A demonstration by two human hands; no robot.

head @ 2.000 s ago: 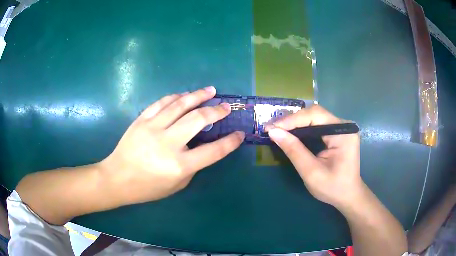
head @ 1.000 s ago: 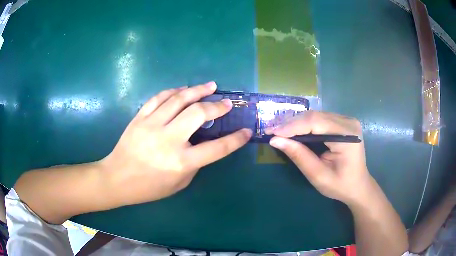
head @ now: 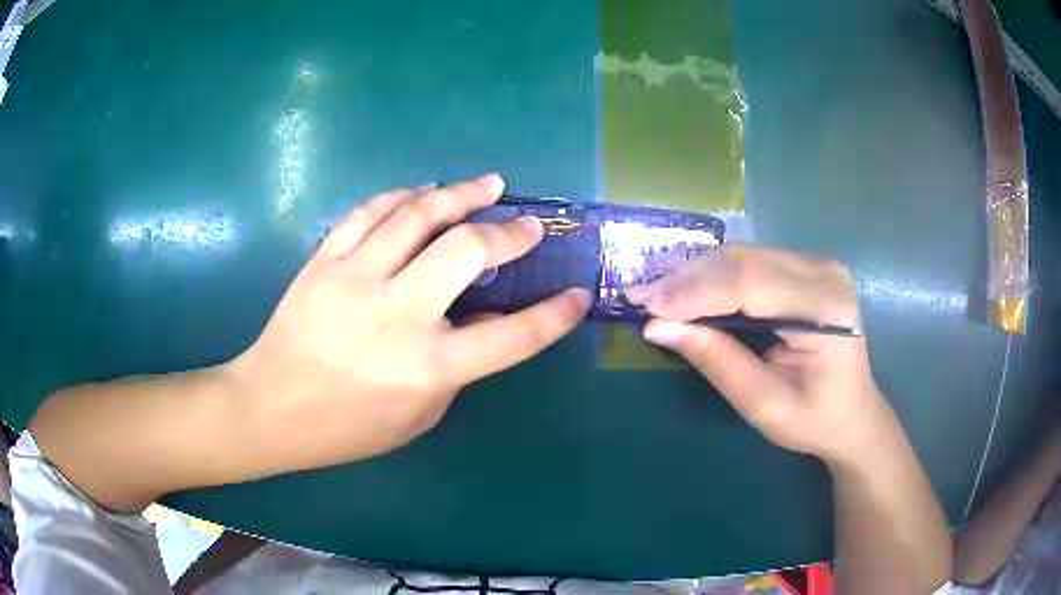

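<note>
A dark phone body (head: 564,270) lies across the middle of the bench, its inner side up. My left hand (head: 372,296) lies over its left part and holds it with the fingers on both long edges. A bright silver-white circuit board (head: 652,250) shows at its right end. My right hand (head: 768,337) holds slim black tweezers (head: 803,327) between thumb and fingers. Their tip is hidden by the fingers at the board's lower edge. A round pale spot shows beside my left fingers.
A yellow-green film strip (head: 669,140) lies flat and runs under the phone. A copper-brown strip (head: 998,140) with a shiny orange end lies at the far right. Another person's forearm (head: 1024,506) is at the lower right edge. The green bench mat (head: 465,500) reflects lights.
The tweezers have tilted, so their body looks thinner. My right hand has shifted slightly right. The phone's right end has moved slightly up and right. My left hand keeps its hold.
</note>
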